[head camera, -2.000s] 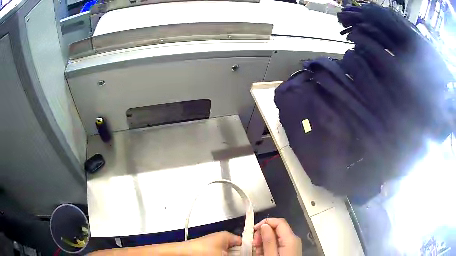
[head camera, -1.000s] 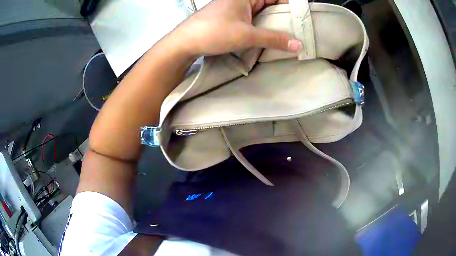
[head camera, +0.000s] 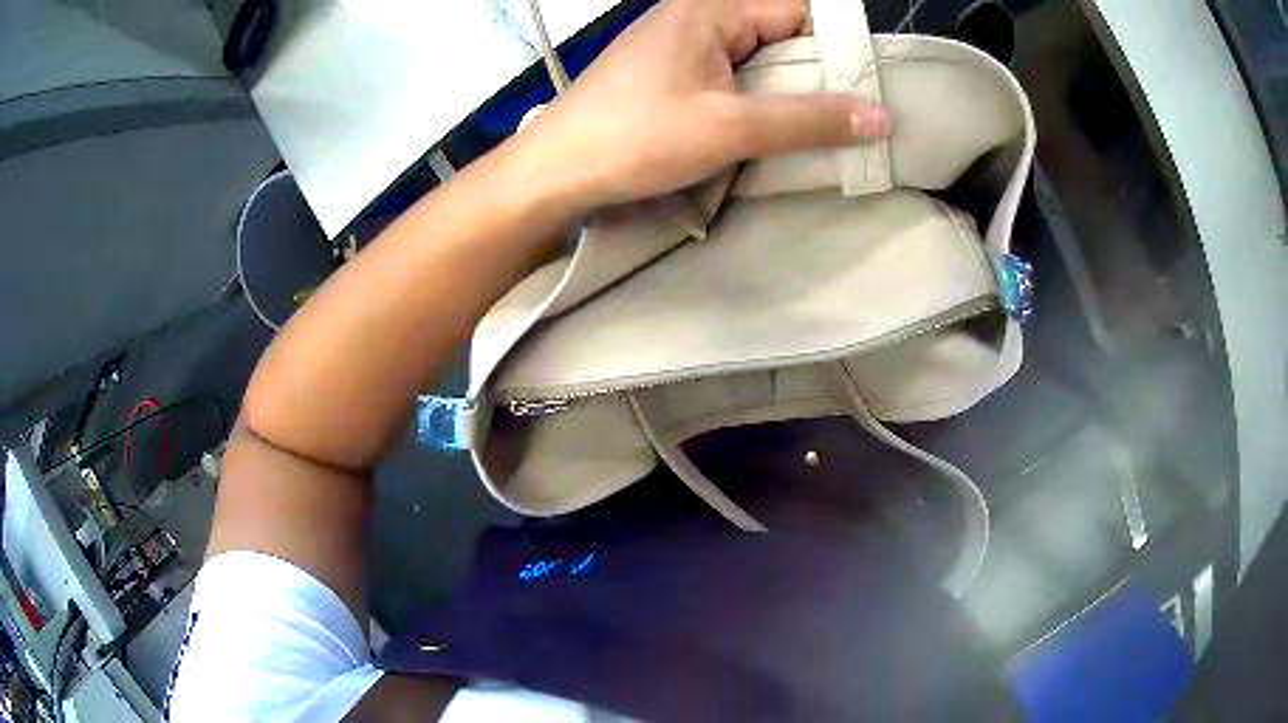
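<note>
A cream handbag (head camera: 791, 283) lies open-topped over my lap, its zipper (head camera: 706, 370) running across the opening. Small blue film pieces cover its left (head camera: 446, 422) and right (head camera: 1014, 287) ends. My left hand (head camera: 664, 120) grips the far rim, its thumb on the stitched end of a flat handle (head camera: 862, 158); its other fingertips are partly hidden at the rim and top edge. The handle runs out of the picture's top. Two thin straps, one on the left (head camera: 706, 487) and one on the right (head camera: 961, 494), hang from the near side. My right hand is not in view.
A navy apron (head camera: 678, 607) covers my lap. A pale shelf (head camera: 374, 99) and a round bin (head camera: 287, 247) are at the upper left. Cables and machine parts (head camera: 120, 523) lie at the lower left. A blue crate (head camera: 1109, 657) shows at the lower right.
Since two seconds ago the view has turned down from the pale shelf to the bag, and my right hand has left the picture. Over the last second the bag has shifted slightly down in view.
</note>
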